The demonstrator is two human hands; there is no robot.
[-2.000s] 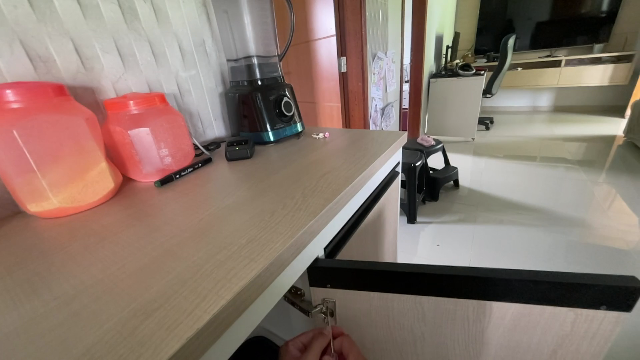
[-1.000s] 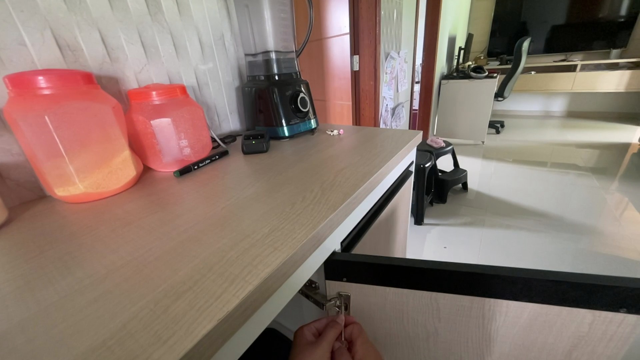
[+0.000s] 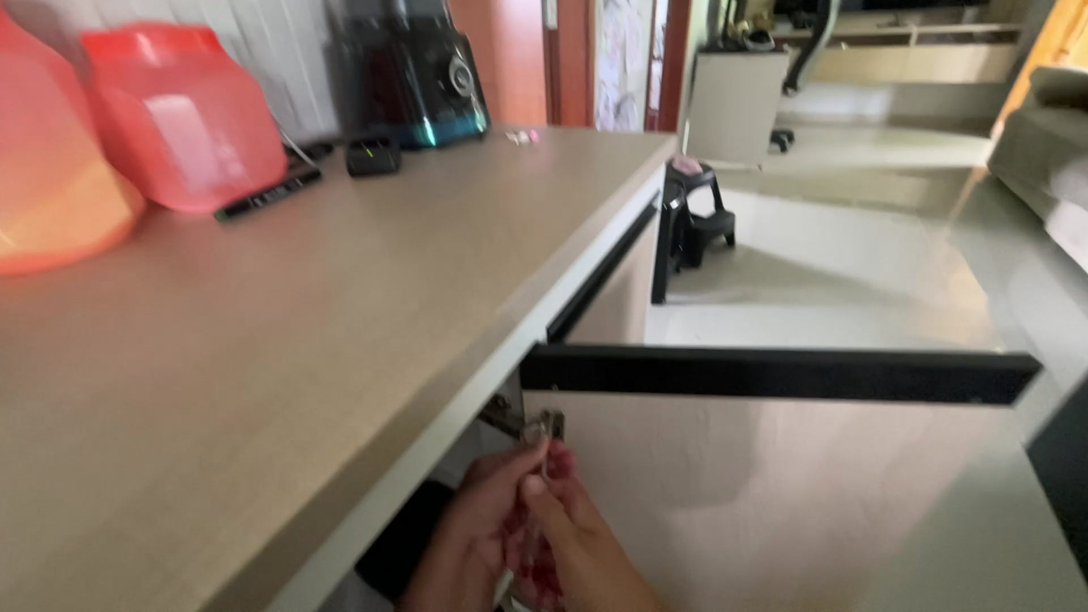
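A metal cabinet hinge (image 3: 544,425) joins the open cabinet door (image 3: 765,476) to the cabinet under the countertop. Just below it, my left hand (image 3: 489,501) and my right hand (image 3: 569,527) are close together, fingertips pinched around a thin tool (image 3: 533,540) with a clear-looking handle, perhaps a screwdriver. Its upper end is at the hinge, partly hidden by the fingers. Blur hides which fingers carry it, but both hands touch it. A black strip (image 3: 765,374) runs along the door's top edge.
On the wood-look countertop (image 3: 340,340) stand red plastic jars (image 3: 195,127), a black marker (image 3: 268,194), a small black case (image 3: 372,157) and a blender base (image 3: 416,76). A black step stool (image 3: 710,225) is on the floor beyond. The open door juts out to the right.
The view has shifted, and both hands now show more fully, wrists included. They stay just below the hinge, with the thin tool between them.
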